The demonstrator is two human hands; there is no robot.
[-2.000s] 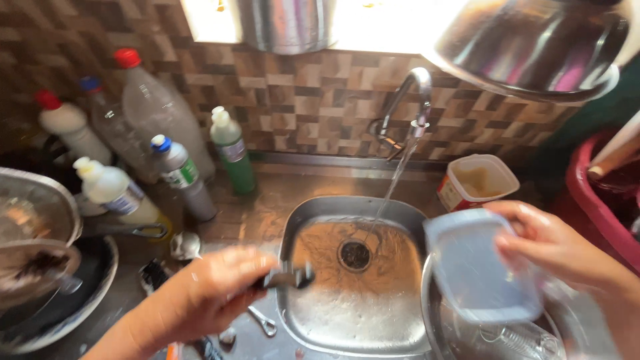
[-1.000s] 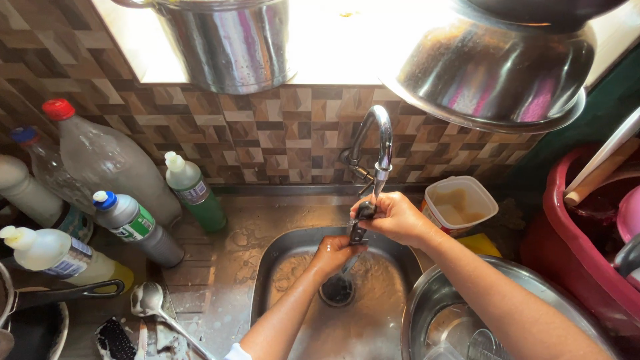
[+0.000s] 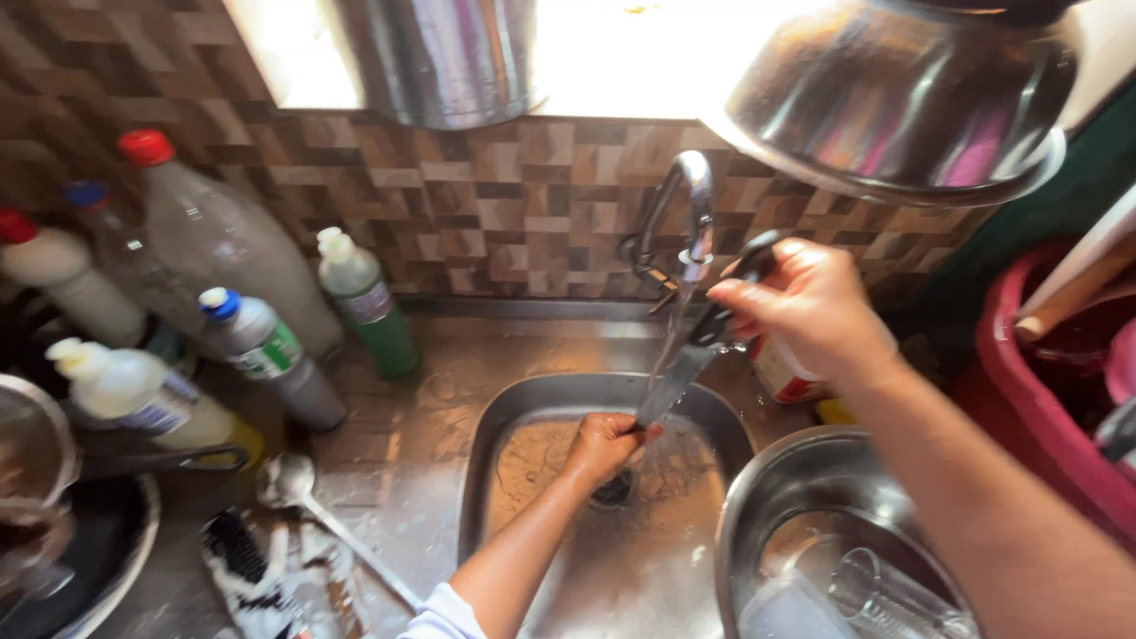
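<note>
A knife (image 3: 679,377) with a black handle slants under the stream from the curved metal faucet (image 3: 697,213). High on the right, my right hand (image 3: 803,306) grips its handle. My left hand (image 3: 608,448) pinches the lower end of the blade, above the stainless steel sink (image 3: 621,577) and its drain. Water runs down over the blade. My fingers partly hide the handle and the tip.
A steel bowl (image 3: 737,524) with clear glasses and a plastic container stands right of the sink. Several bottles (image 3: 368,306) line the left side. A ladle (image 3: 346,532) and a soapy brush (image 3: 232,541) lie on the counter. A red tub (image 3: 1003,328) is far right.
The translucent container in my right hand two seconds ago is no longer held; a similar one lies in the steel bowl. My right hand has risen from beside my left, and the blade now shows between them.
</note>
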